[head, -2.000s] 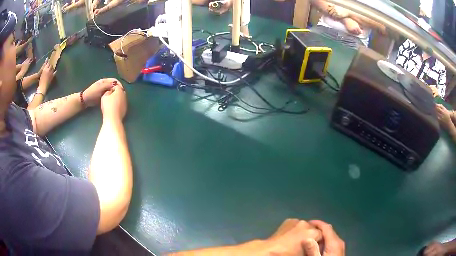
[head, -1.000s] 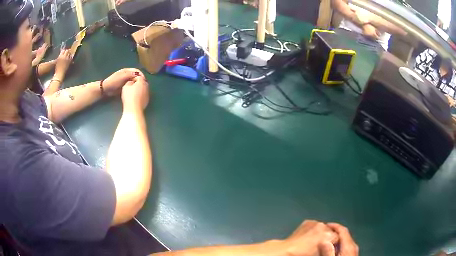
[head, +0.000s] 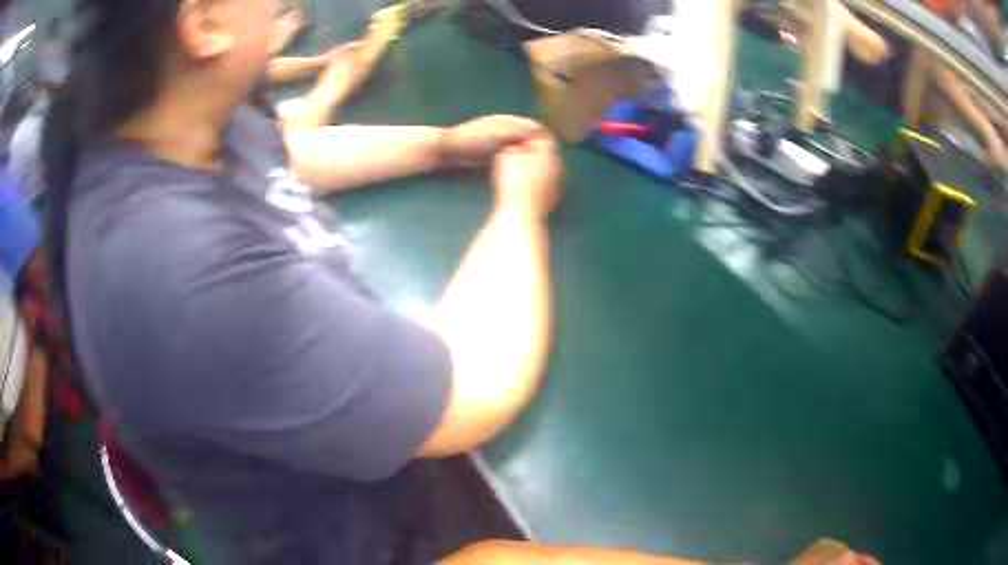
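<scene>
The frame is blurred. My left forearm enters along the bottom edge, and only the top of my left hand shows there, cut off by the edge. Whether it is open, shut or holding something is hidden. My right hand cannot be made out. Nothing held is visible. The glossy dark green worktable lies in front of me.
A seated person in a dark T-shirt rests both forearms on the table at left, hands together. Beyond are a brown carton, a blue-and-red object, upright posts, tangled cables, a yellow-edged black box and a dark box at right.
The view has swung left, so the table things and the seated person appear farther right. My clasped hands have mostly dropped out of view at the bottom edge.
</scene>
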